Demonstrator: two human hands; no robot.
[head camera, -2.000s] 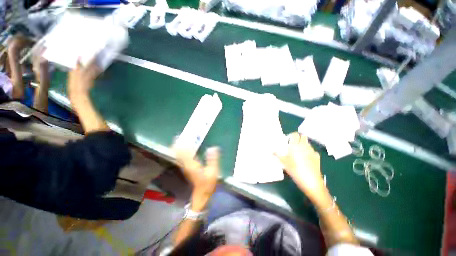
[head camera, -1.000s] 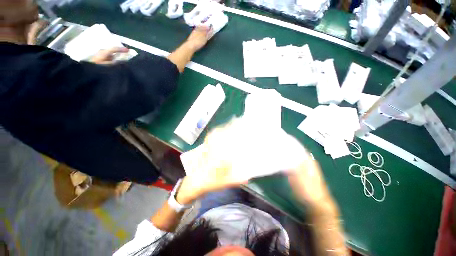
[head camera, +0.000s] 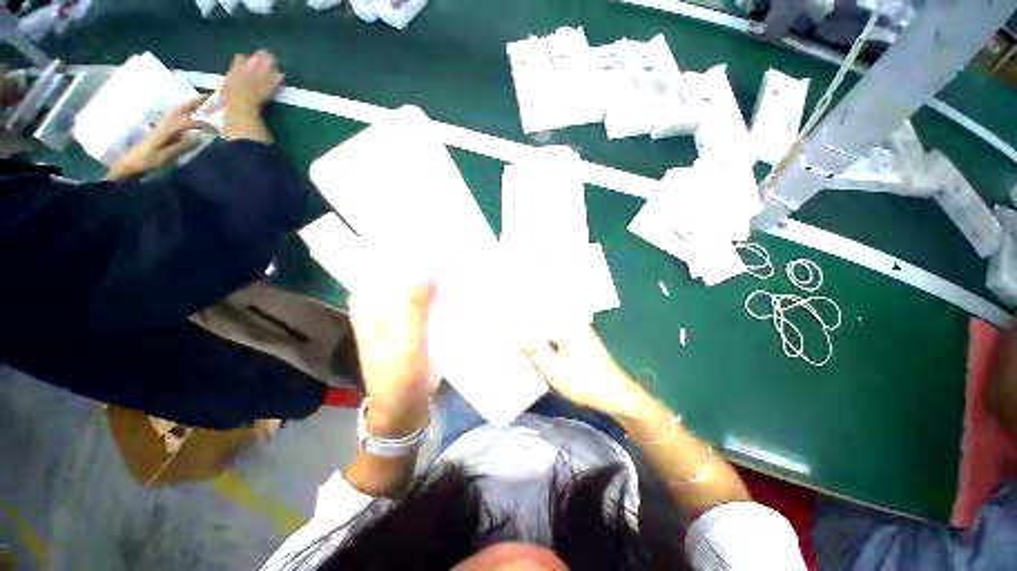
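Note:
My left hand (head camera: 390, 351) holds a large white flat carton blank (head camera: 418, 201), its thumb lying over the white surface. The blank slants from upper left down toward my body. Another white piece (head camera: 331, 248) shows under its left side. My right hand (head camera: 586, 374) is at the lower right of the white pieces, fingertips at their edge; glare hides whether they grip. A stack of flat blanks (head camera: 544, 206) lies upright in front of me, with a small white card (head camera: 600, 279) at its right side.
Loose white papers (head camera: 697, 223) lie beside the slanting grey post (head camera: 859, 123). Rubber bands (head camera: 797, 318) lie to their right. White cartons (head camera: 558, 84) are on the far belt. A person's hands (head camera: 251, 84) handle white pieces at left. An open brown box (head camera: 151, 446) stands on the floor.
The white blank has turned from lying across between both hands to slanting away from me. My right hand has moved inward. The neighbour's reaching arm has drawn back left. The view has shifted.

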